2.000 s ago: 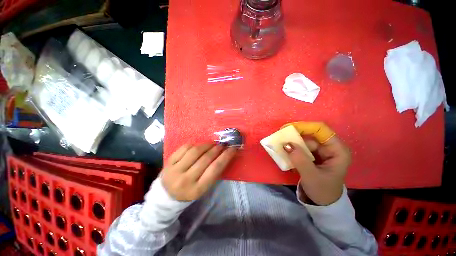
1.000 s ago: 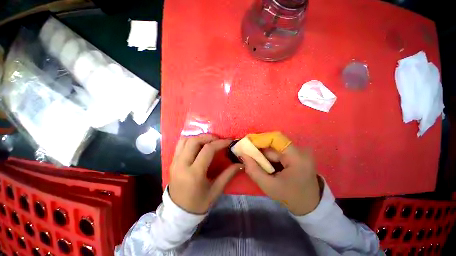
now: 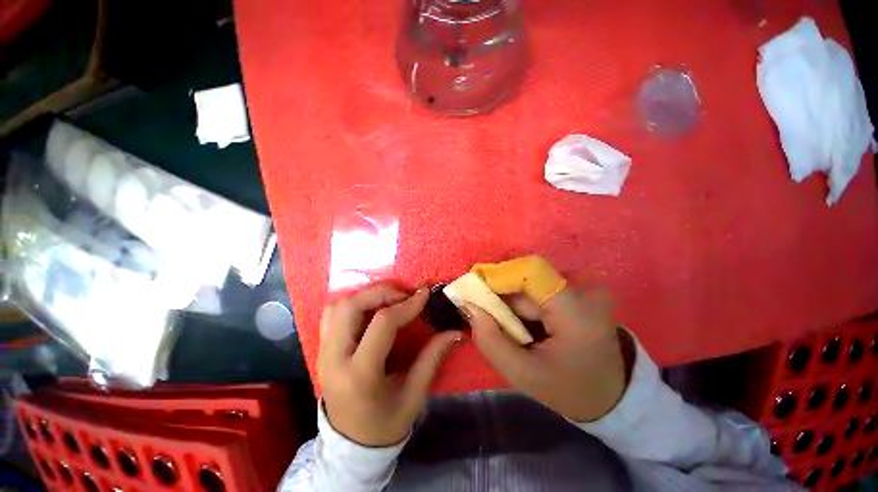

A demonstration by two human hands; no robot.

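Observation:
A dark round disc [image 3: 444, 308] is held at the front part of the red mat between the fingertips and thumb of my left hand [image 3: 374, 360]. My right hand [image 3: 549, 346], with a yellow-orange finger cot [image 3: 525, 278] on a finger, grips a cream flat pad [image 3: 489, 307]. The pad's left end touches or overlaps the disc's edge; part of the disc is hidden by the pad and fingers. A clear film [image 3: 364, 252] with bright glare lies on the mat beyond my left hand.
The red mat [image 3: 501, 211] bears a glass bottle [image 3: 462, 58], a folded white wipe [image 3: 587, 164], a greyish disc [image 3: 669, 101] and a crumpled white wipe [image 3: 816, 106]. Plastic bag [image 3: 87, 288] and white strip [image 3: 144, 192] lie left. Red parts trays [image 3: 144, 437] stand at left; others [image 3: 828, 394] at right.
My left hand has taken hold of the disc from the mat, and the pad in my right hand has moved left onto it. The view has shifted and tilted.

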